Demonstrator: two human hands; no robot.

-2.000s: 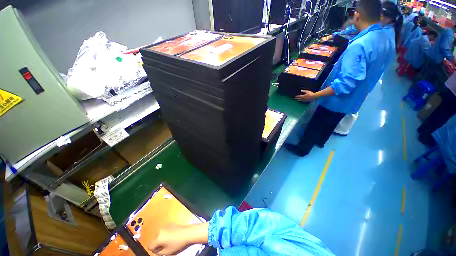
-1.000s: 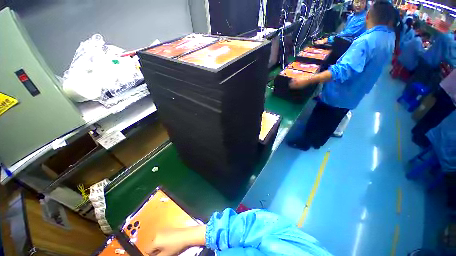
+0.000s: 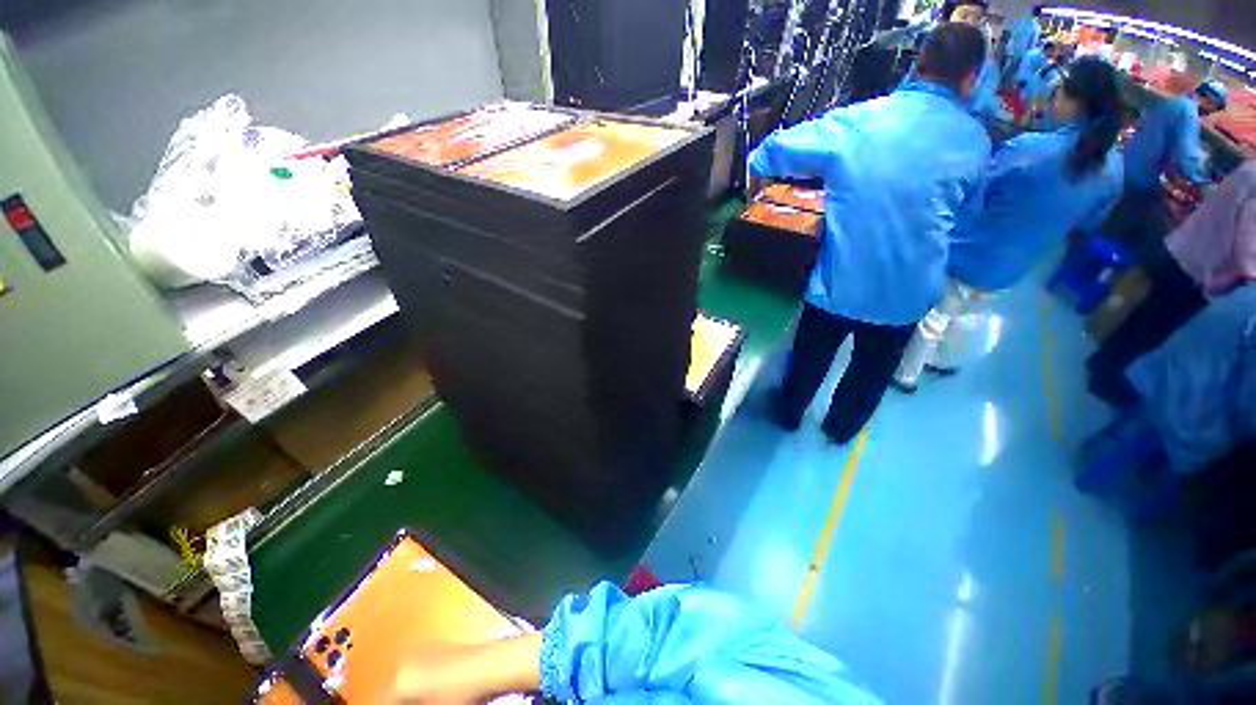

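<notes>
An orange device back cover (image 3: pixel 413 606) lies in a black tray at the bottom of the view, with round black camera rings at its left corner. Part of another orange piece shows at the lower left edge. My right hand (image 3: pixel 462 672) reaches in from the right in a blue sleeve and lies over the cover. Its fingers are blurred and cut off by the bottom edge, so I cannot tell its grip. My left hand is not in view. A tall stack of black trays (image 3: pixel 551 303) stands beyond, with two orange pieces on top.
Low tray stacks (image 3: pixel 776 237) stand farther along the green bench (image 3: pixel 351 530). Clear plastic bags (image 3: pixel 241 200) lie on the left shelf beside a grey-green cabinet (image 3: pixel 69 296). A label strip (image 3: pixel 232 585) hangs at lower left. People in blue smocks (image 3: pixel 882 193) stand on the right.
The view has shifted, so the stack and tray sit farther left. The nearest worker has turned away and stands upright, and another person shows beside them. My right hand stays over the cover.
</notes>
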